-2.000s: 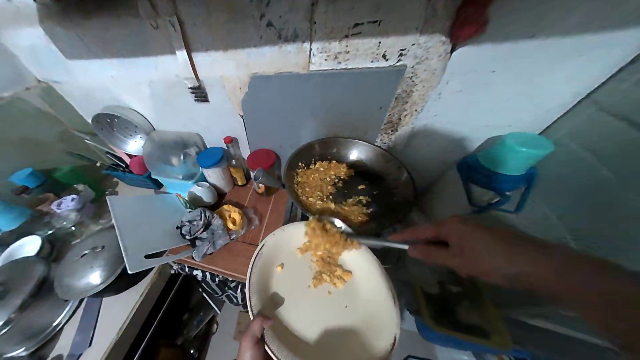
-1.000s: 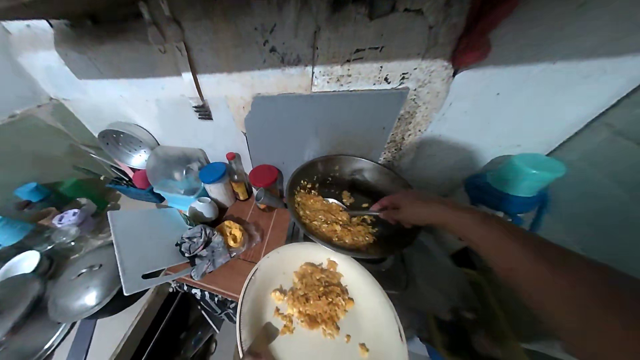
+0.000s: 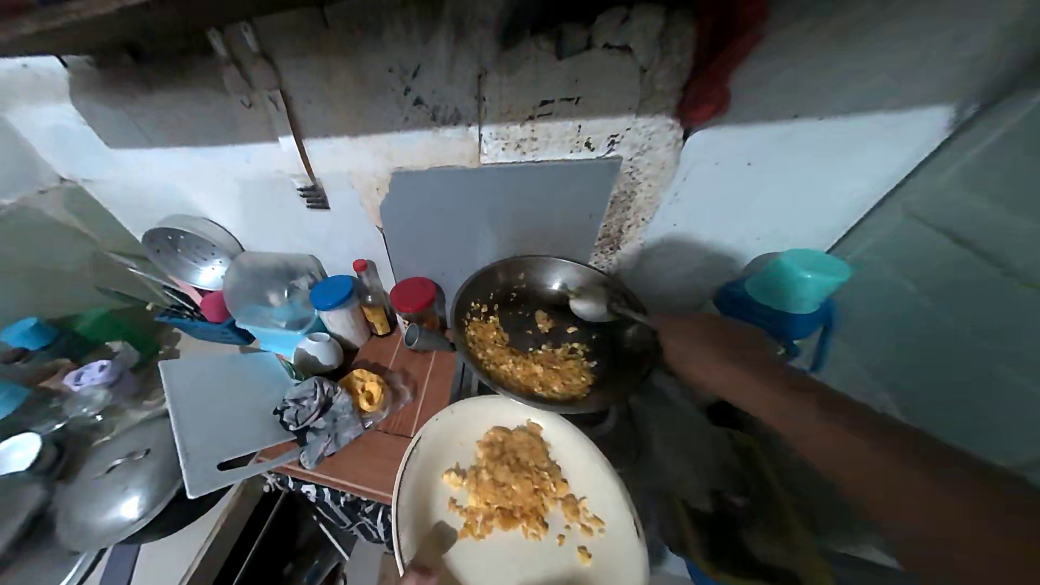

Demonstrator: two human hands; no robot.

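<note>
My right hand [image 3: 700,353] holds a metal spoon [image 3: 591,304] over the right side of a dark frying pan [image 3: 561,272]. Yellow-orange fried rice [image 3: 528,366] lies along the pan's left and lower part. At the bottom edge, only a bit of my left hand [image 3: 420,575] shows, gripping the rim of a cream plate [image 3: 597,479] just below the pan. A heap of the same rice [image 3: 516,479] rests on the plate, with loose bits to its right.
Left of the pan stand a red-lidded jar [image 3: 416,302], a sauce bottle [image 3: 372,301] and a blue-lidded jar [image 3: 337,305]. A cutting board [image 3: 219,406], a crumpled cloth [image 3: 317,414] and a lidded pot [image 3: 122,487] sit farther left. A turquoise container [image 3: 798,280] is at right.
The rice heap on the plate is larger than two seconds ago, and less rice is in the pan. My right hand with the spoon has moved from over the plate to the pan.
</note>
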